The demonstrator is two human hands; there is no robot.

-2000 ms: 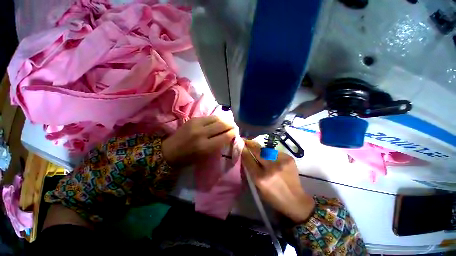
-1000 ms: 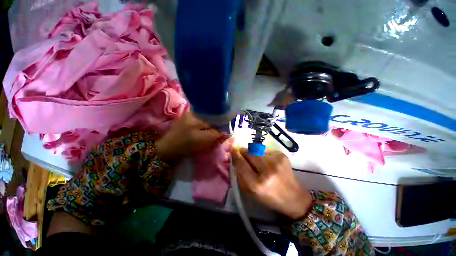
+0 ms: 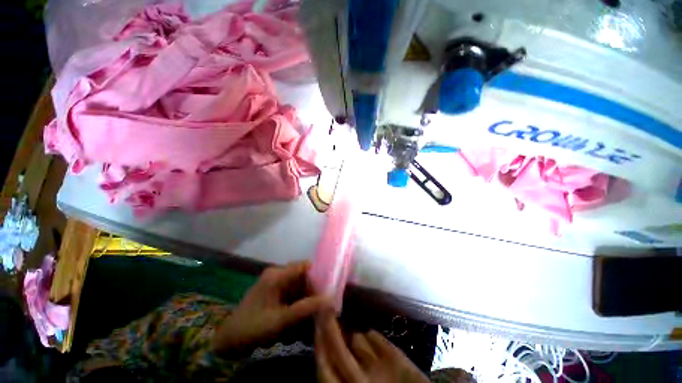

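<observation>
A narrow pink fabric piece (image 3: 334,250) runs from the glare under the needle area down past the table's front edge. My left hand (image 3: 273,305) grips its lower end from the left. My right hand (image 3: 363,351) has its fingertips at the same lower end; its wrist is cut off by the bottom edge. The white sewing machine (image 3: 583,105) stands above. The presser foot and needle are washed out by the lamp glare. A small blue-capped tension knob (image 3: 398,177) and a slotted black lever (image 3: 431,182) sit beside them.
A large pile of pink pieces (image 3: 179,112) lies left of the needle. Pink scraps (image 3: 550,183) lie under the machine arm. A smartphone (image 3: 636,286) is at the right edge. White elastic (image 3: 523,363) lies in loops below the table. A wooden bench (image 3: 71,254) stands left.
Both hands have moved down from the needle to the table's front edge, with the pink piece now stretched between. The view has shifted, and the elastic strip no longer shows beside the right hand.
</observation>
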